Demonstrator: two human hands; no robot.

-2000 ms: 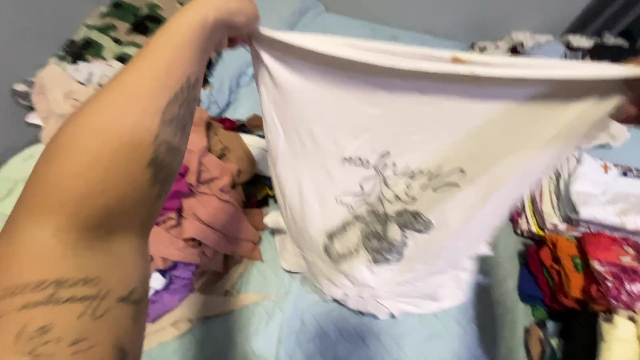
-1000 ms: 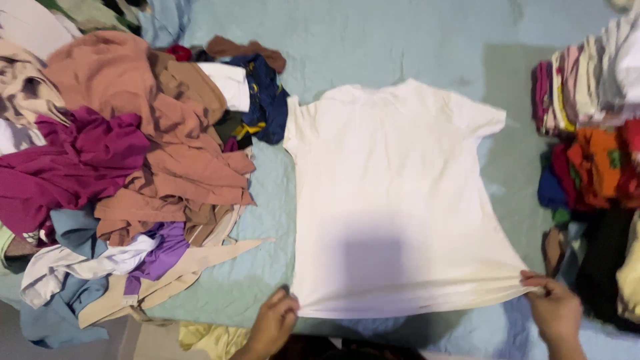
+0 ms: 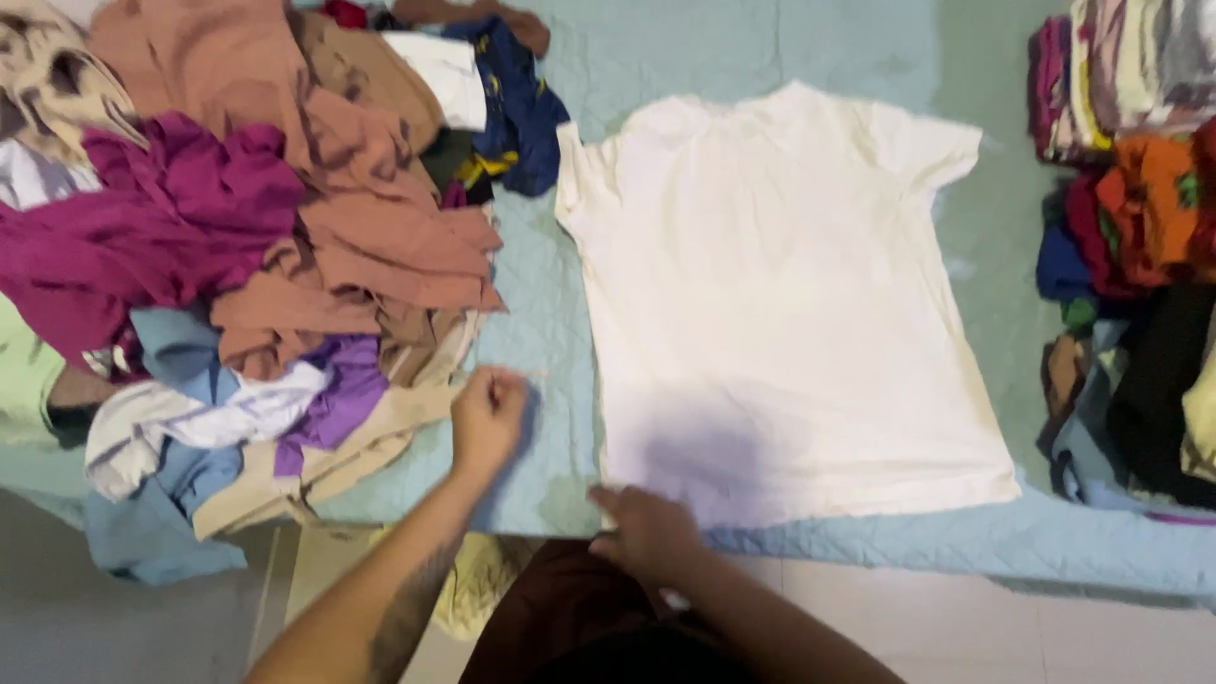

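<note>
A white short-sleeved T-shirt (image 3: 788, 304) lies spread flat, printed side not showing, on a light blue quilted bedspread (image 3: 546, 323). Just left of the shirt, my left hand (image 3: 491, 413) is over the bedspread with its fingers curled; whether it holds anything cannot be told. My right hand (image 3: 646, 532) is at the shirt's lower left corner, its index finger pointing left at the hem. Whether that hand pinches the cloth is unclear.
Left of my left hand is a heap of loose clothes, with a magenta garment (image 3: 171, 228) and a salmon one (image 3: 389, 237). Folded clothes (image 3: 1130, 76) are stacked at the right, beside orange (image 3: 1154, 209) and black garments (image 3: 1164, 389). A pale yellow cloth (image 3: 475, 584) is below the bed edge.
The white shirt was held up with its print showing, then laid flat. My right hand has left the hem's right corner for the left one; my left hand has moved off that corner.
</note>
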